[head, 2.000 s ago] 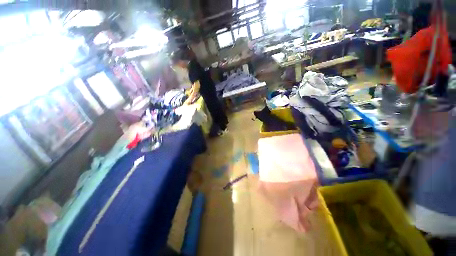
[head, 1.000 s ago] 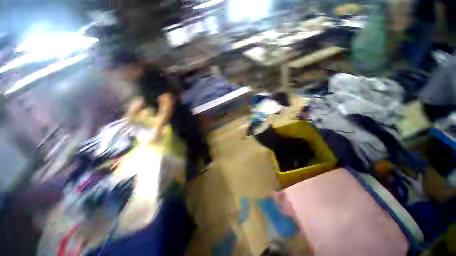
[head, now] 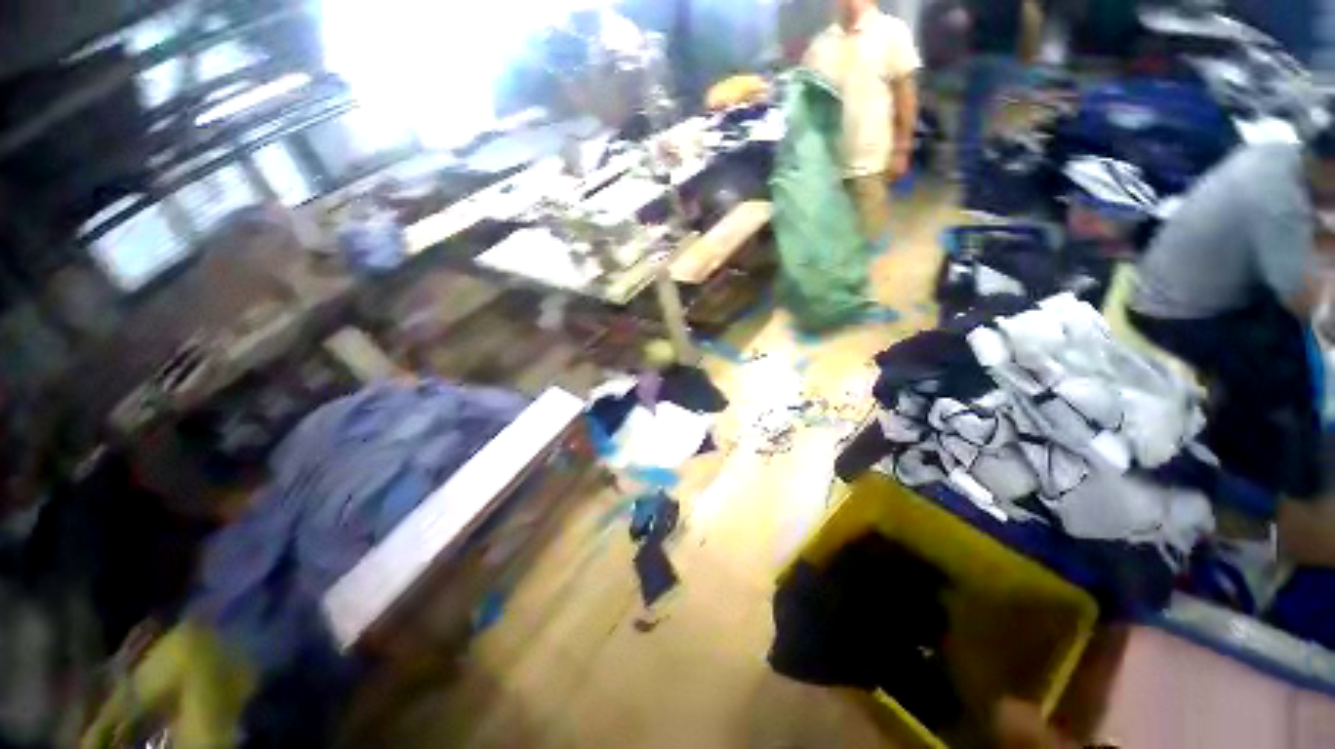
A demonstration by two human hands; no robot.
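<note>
Neither of my hands is clearly in view. Nearest in front of me, a yellow bin [head: 1025, 629] stands tilted in the picture on the floor, with dark cloth [head: 864, 607] in it and hanging over its left edge. A pink surface [head: 1215, 695] lies at the bottom right corner, cut off by the edge. A heap of white and grey pieces with dark edges [head: 1083, 424] lies behind the bin. The picture is blurred.
A bench with a pale board [head: 454, 512] and bluish cloth [head: 381, 454] is at the left. Dark and white scraps lie on the floor [head: 703, 585]. A person holding a green sack [head: 820, 205] stands ahead. A person in grey [head: 1230, 242] sits at the right.
The view has swung right and moved forward along the aisle. The blue-covered table has left the picture. The yellow bin is nearer, and the person with the green sack shows more fully.
</note>
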